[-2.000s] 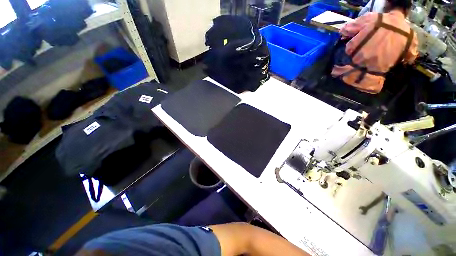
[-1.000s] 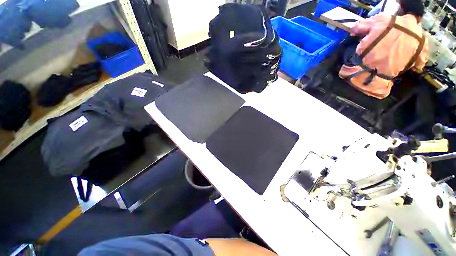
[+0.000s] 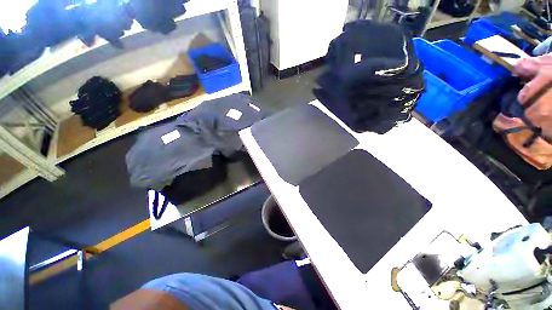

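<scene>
A black, near-rectangular fabric panel (image 3: 366, 206) with rounded corners lies flat on the white machine table (image 3: 339, 266). A second, greyer panel (image 3: 302, 142) lies flat at the table's left end, its edge meeting the first. The white sewing machine (image 3: 511, 260) is at the lower right, cut off by the picture's edge. Neither of my hands is in the picture. Only a blue-grey sleeve (image 3: 206, 290) and a little bare arm show at the bottom edge.
A bulky black pile (image 3: 375, 75) stands at the table's far side. Grey-black labelled panels (image 3: 175, 154) lie left of the table. Blue bins (image 3: 451, 82), a shelf (image 3: 151, 112), a round bin (image 3: 273, 221) below the table and a person in orange (image 3: 529, 121) also show.
The view has swung left, so the table, panels and machine sit further right in the picture. The panels lie as before on the table. Less of the machine shows.
</scene>
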